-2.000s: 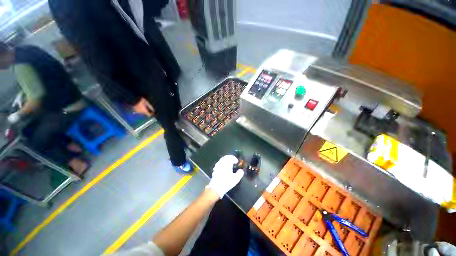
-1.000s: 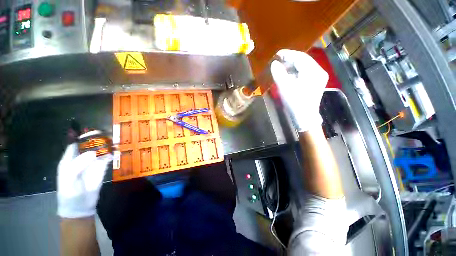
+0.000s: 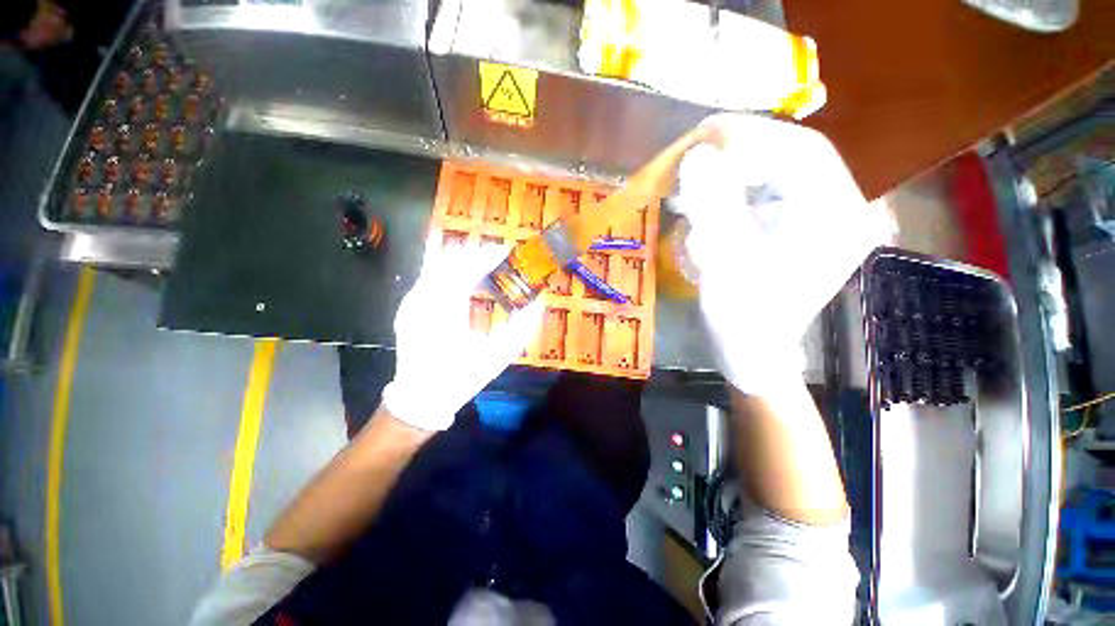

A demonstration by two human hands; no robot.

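Observation:
My left hand [image 3: 459, 336], in a white glove, holds a wound coil [image 3: 510, 284] with copper-orange winding above the orange tray [image 3: 550, 349]. My right hand [image 3: 783, 232], also gloved in white, grips the tan-orange handle of a flux brush [image 3: 630, 202]. The brush slants down to the left and its head is at the coil; the exact contact is hard to see. Blue-handled cutters [image 3: 599, 279] lie on the orange tray, partly behind the brush. Another coil [image 3: 358, 225] stands on the dark mat [image 3: 287, 275].
The steel machine with a yellow warning label [image 3: 507, 92] is behind the tray. A white roll with yellow tape [image 3: 703, 51] lies on its ledge. A tray full of coils [image 3: 144, 141] is at left. A steel tray [image 3: 935, 471] with dark coils is at right.
The view has turned back toward the left. My left hand has brought the coil over the orange tray. The brush in my right hand now reaches it; the second coil shows clearly on the mat.

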